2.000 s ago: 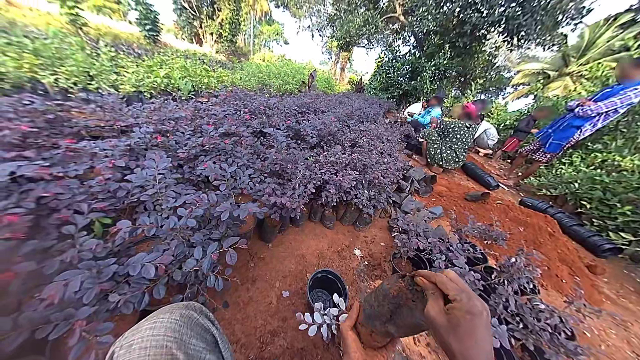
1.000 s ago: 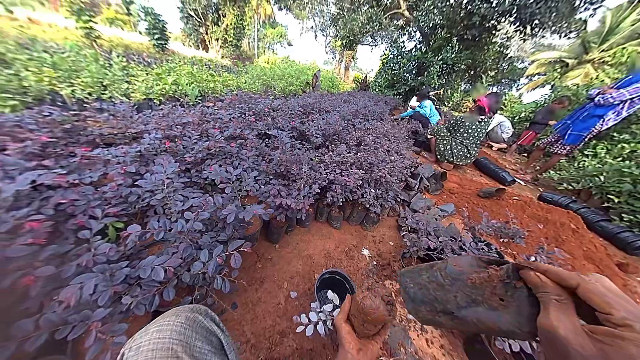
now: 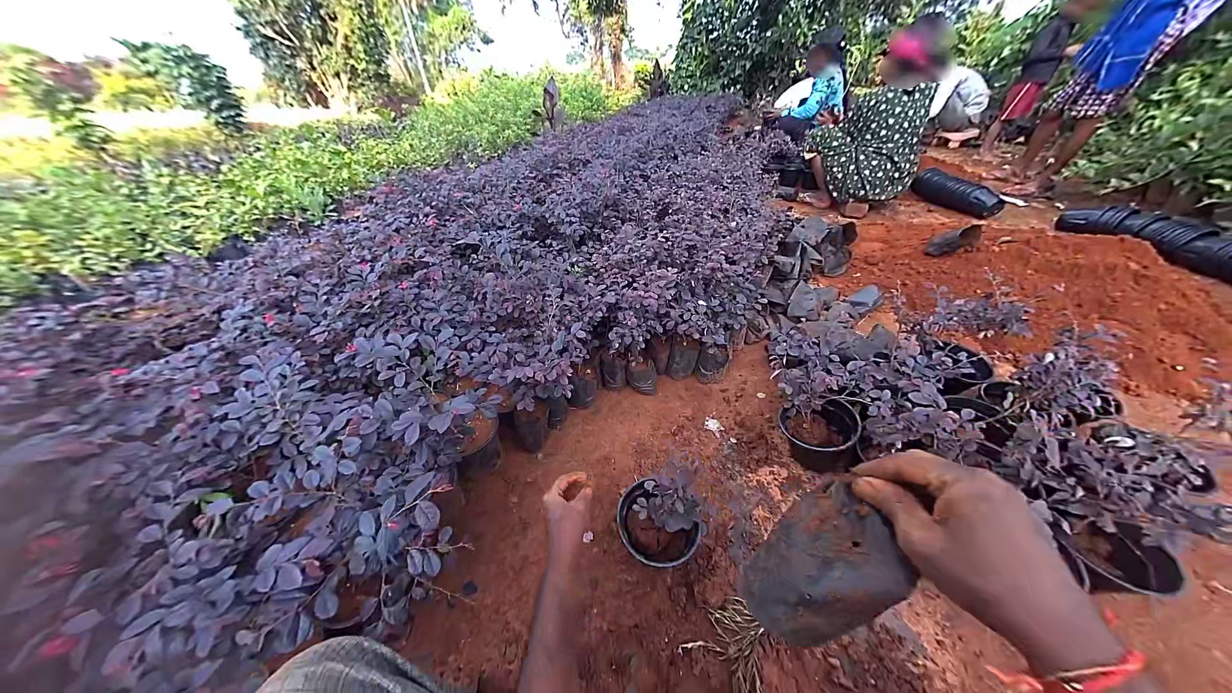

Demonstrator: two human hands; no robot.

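My right hand [image 3: 962,539] pinches the top edge of a flattened, soil-smeared black plastic grow bag [image 3: 830,568], which hangs at the lower right. Left of the middle, my left hand [image 3: 569,500] is raised over the red soil with its fingers curled; nothing shows in it. Between the hands, a round black plastic pot [image 3: 630,520] stands on the ground, touched by neither hand. A small purple-leaved seedling [image 3: 671,500] with its brown root ball sits inside that pot, leaning toward the right rim.
Dense purple-leaved shrubs [image 3: 539,269] in black bags fill the left and middle. Potted purple plants [image 3: 818,433] crowd the right. Discarded grow bags [image 3: 808,294] lie beyond them, near a red soil mound [image 3: 1088,289] and stacked black pots [image 3: 1145,231]. Several people [image 3: 876,144] are at the back right.
The seedling and root ball, held in my left hand earlier, now sit in the black pot. My left hand has moved left, away from them. The bag in my right hand now hangs flat.
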